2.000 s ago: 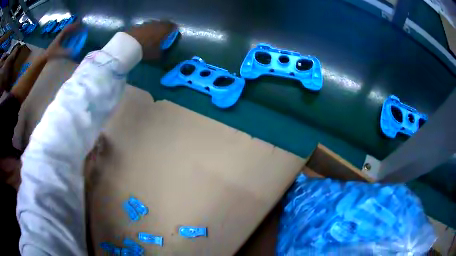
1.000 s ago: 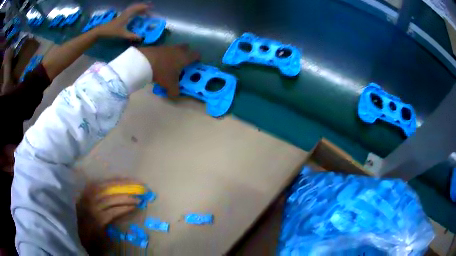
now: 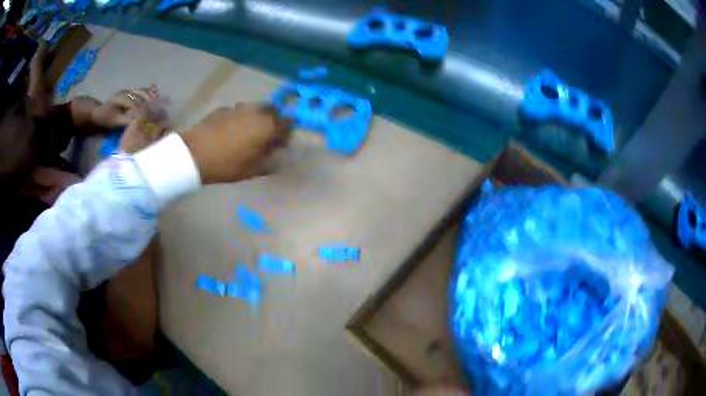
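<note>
A large clear plastic bag (image 3: 553, 286) bulging with small blue parts stands in a shallow cardboard box (image 3: 410, 317). A blurred skin-toned patch at the bottom edge, beside the bag, may be my left hand (image 3: 447, 390); it is cut off, so its grip cannot be told. My right hand is not in view. Several small blue parts (image 3: 276, 264) lie on the brown cardboard (image 3: 310, 309). A hand (image 3: 236, 143) in a white sleeve, apparently a neighbouring worker's, holds a blue controller shell (image 3: 341, 120) at its left end, over the cardboard.
Blue controller shells (image 3: 399, 35) sit spaced on the dark green conveyor (image 3: 480, 77) beyond the bench. Another worker's bare hands (image 3: 139, 112) are at upper left, near a pile of blue parts (image 3: 77, 71). A blurred grey post (image 3: 658, 131) stands at right.
The view has shifted, bringing more of the bag box into sight. The white-sleeved arm has brought a shell from the conveyor over the cardboard. The yellow-fingered hand beside the small parts is no longer visible.
</note>
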